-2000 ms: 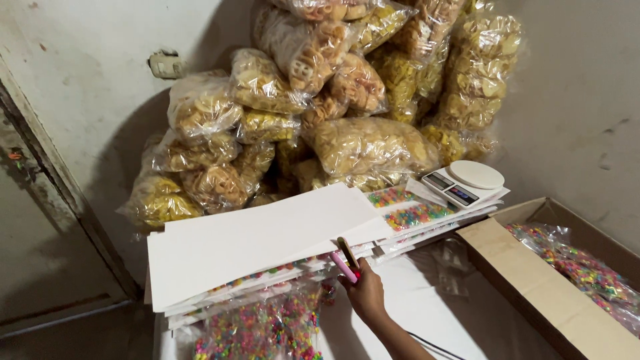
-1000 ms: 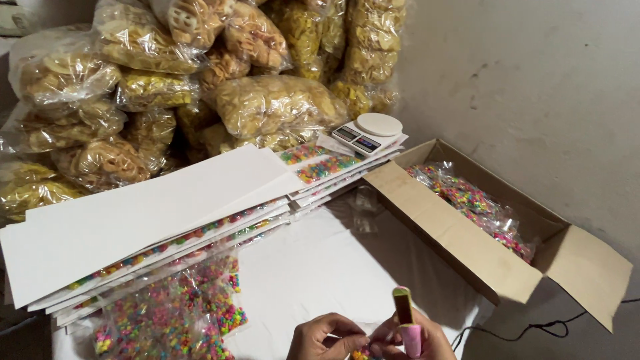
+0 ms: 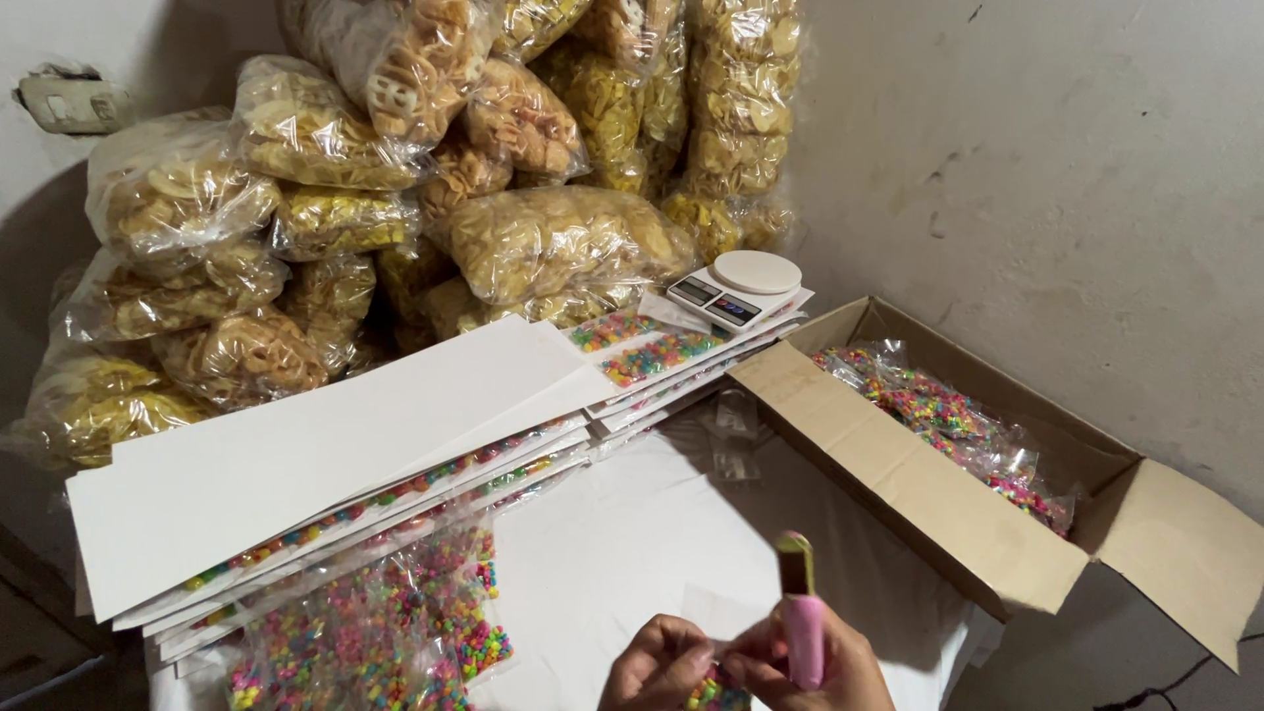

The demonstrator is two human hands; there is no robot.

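Note:
Near the bottom edge, my left hand [image 3: 657, 667] pinches the top of a small clear bag of colorful candies [image 3: 718, 688]. Close beside it, my right hand [image 3: 829, 662] has its fingertips at the same bag and also holds a pink-handled tool [image 3: 805, 637] with a dark, gold-edged end pointing up. What kind of tool it is cannot be told. Filled candy bags [image 3: 375, 632] lie in a pile to the left of my hands. Behind that pile are stacked white boards [image 3: 326, 444] with candy packs between them.
A white digital kitchen scale [image 3: 736, 291] rests on the farther stack. An open cardboard box [image 3: 908, 484] at the right holds more candy bags [image 3: 948, 420]. Large clear bags of snacks [image 3: 563, 242] are heaped against the wall. Small empty-looking clear bags [image 3: 734, 434] lie on the white-covered table [image 3: 632, 533].
Two seconds ago only my right hand was in view, at the board stack with the pink tool. Both hands are now together at a candy bag near the bottom edge.

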